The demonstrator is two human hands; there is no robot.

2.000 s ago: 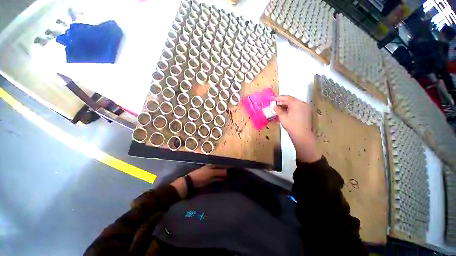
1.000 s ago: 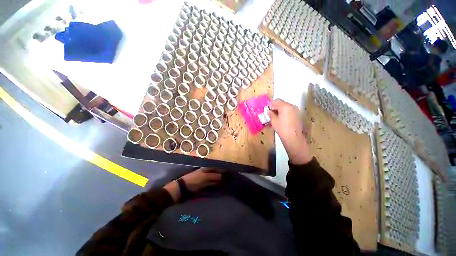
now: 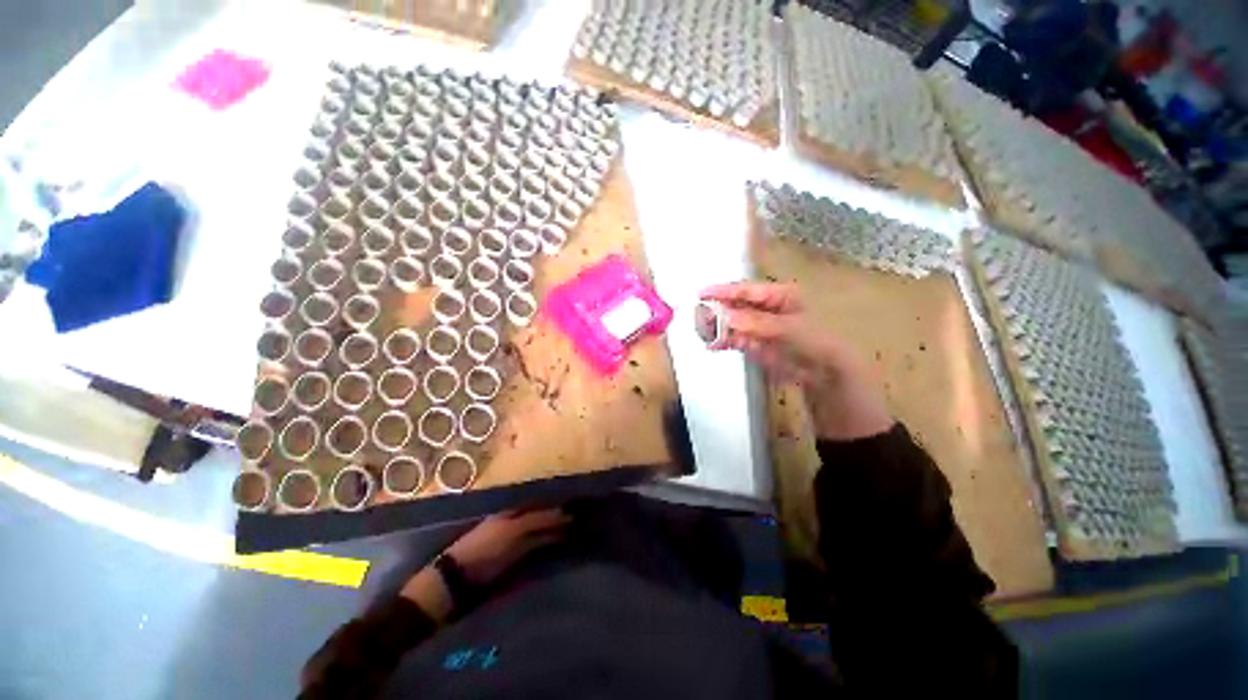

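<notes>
My right hand (image 3: 787,335) holds one ring part (image 3: 713,323) between its fingers, above the white strip between the two boards. The pink pad (image 3: 609,313) with a white rectangle lies on the bare right part of the left-hand board (image 3: 582,438). Upright rings (image 3: 400,345) in rows cover most of that board, with a small gap among them. My left hand (image 3: 509,537) is low by the board's dark front edge, holding no visible part; its fingertips are partly hidden.
The right-hand board (image 3: 890,397) is mostly bare, with rings at its far end. Full boards (image 3: 1074,397) stand at the right and back. A blue cloth (image 3: 112,257) and a second pink piece (image 3: 223,78) lie at the left on the white table.
My right hand has moved off the pink pad to the right, and a ring now shows in its fingers. The view has turned rightward. My left hand stays by the board's front edge.
</notes>
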